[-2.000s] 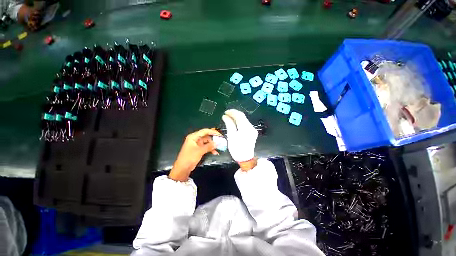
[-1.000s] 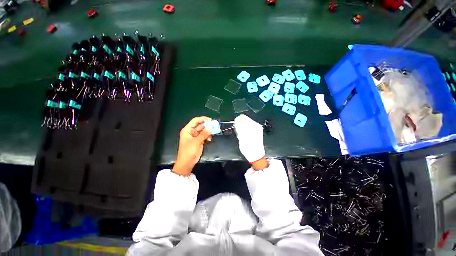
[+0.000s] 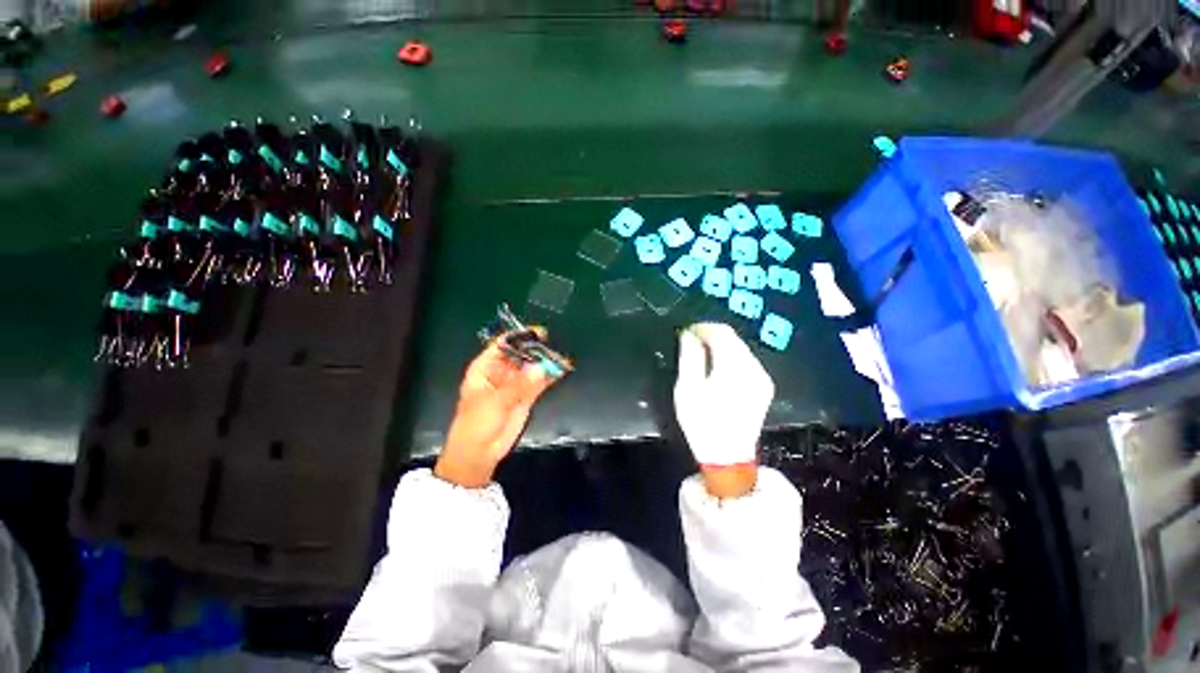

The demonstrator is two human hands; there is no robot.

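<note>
My bare left hand holds a teal square part with a black binder clip on it, above the bench's near edge. My right hand, in a white glove, is to its right, apart from it, fingers curled near the bench; whether it holds anything cannot be told. Several loose teal square parts lie beyond it, and several clear square plates lie left of them.
A black tray at left bears rows of clamped assemblies. A blue tote with bags stands at right, white slips beside it. A bin of loose clips is at lower right. Small red parts lie at the far side.
A black clip now sits on the teal part in my left hand. My right hand has moved right, away from my left. The dark clips near my right hand no longer show on the bench.
</note>
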